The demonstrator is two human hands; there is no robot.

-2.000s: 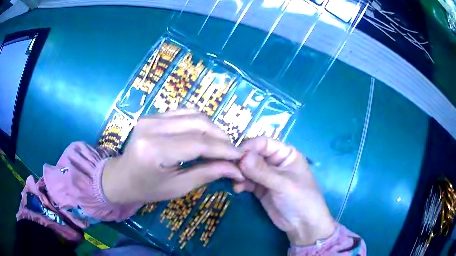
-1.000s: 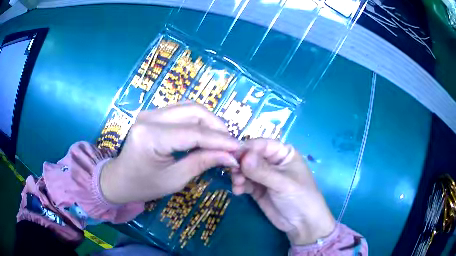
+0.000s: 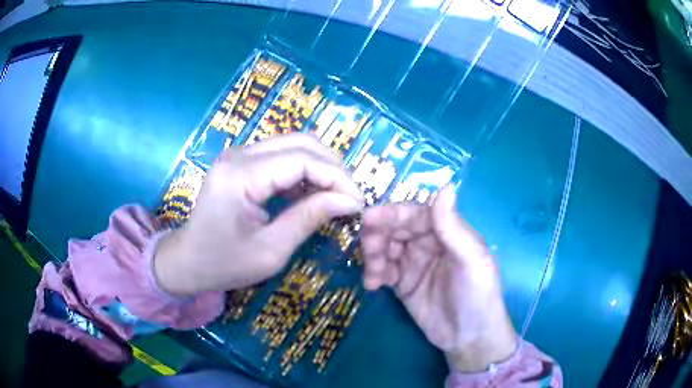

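Observation:
A clear compartmented tray point(image 3: 199, 153) lies on the blue-green mat, with small gold pins point(image 3: 287, 312) in its long pockets. My left hand point(image 3: 262, 208) is over the tray's middle, thumb and forefinger pinched together; whether a small part is between the tips is too blurred to tell. My right hand point(image 3: 434, 276) is over the tray's right side, palm turned up, thumb apart and fingers curled. No part shows in its palm. The hands hide the middle pockets.
A clear ribbed plastic cover point(image 3: 425, 57) lies beyond the tray, across the pale rail point(image 3: 607, 125). A black-framed panel point(image 3: 26, 121) is at the left edge. Thin white wires point(image 3: 618, 45) lie at the upper right, and gold-ended strands point(image 3: 671, 326) at the lower right.
The hands, earlier fingertip to fingertip, have parted slightly. My right thumb has lifted off and the palm has opened. My left fingertips have moved up a little. The whole view has shifted slightly.

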